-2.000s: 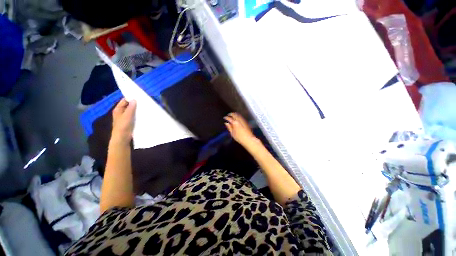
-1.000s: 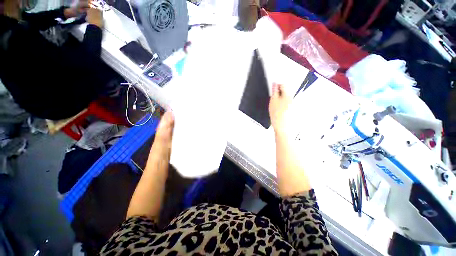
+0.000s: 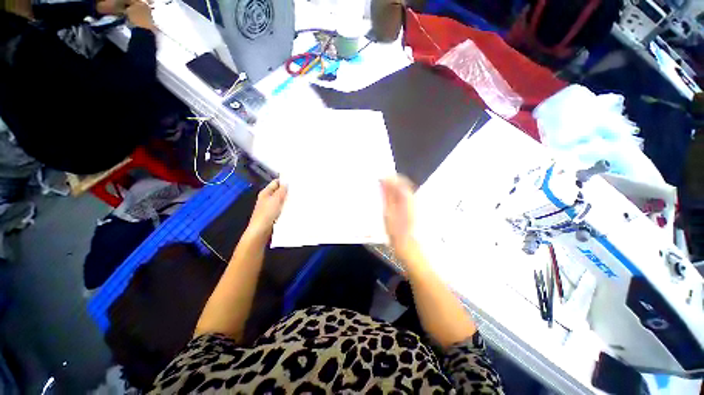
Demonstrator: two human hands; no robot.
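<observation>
A white pattern sheet (image 3: 332, 181) is held up in front of me, over the table's front edge. My left hand (image 3: 270, 204) grips its left side. My right hand (image 3: 397, 208) is at its right side, slightly blurred, with its fingers on the edge. A dark cut fabric panel (image 3: 424, 108) lies on the table behind the sheet, partly hidden by it.
The white sewing machine (image 3: 594, 251) stands right, with slim dark tools (image 3: 544, 293) beside it. Scissors (image 3: 302, 63) and a phone (image 3: 211, 72) lie at the back left. A blue crate (image 3: 166, 243) with dark cloth is left of my lap. A person in black (image 3: 77, 100) sits at upper left.
The sheet was over the crate in my left hand, then swung over the table. It is now lower and flatter between both hands, and more of the dark panel shows spread behind it.
</observation>
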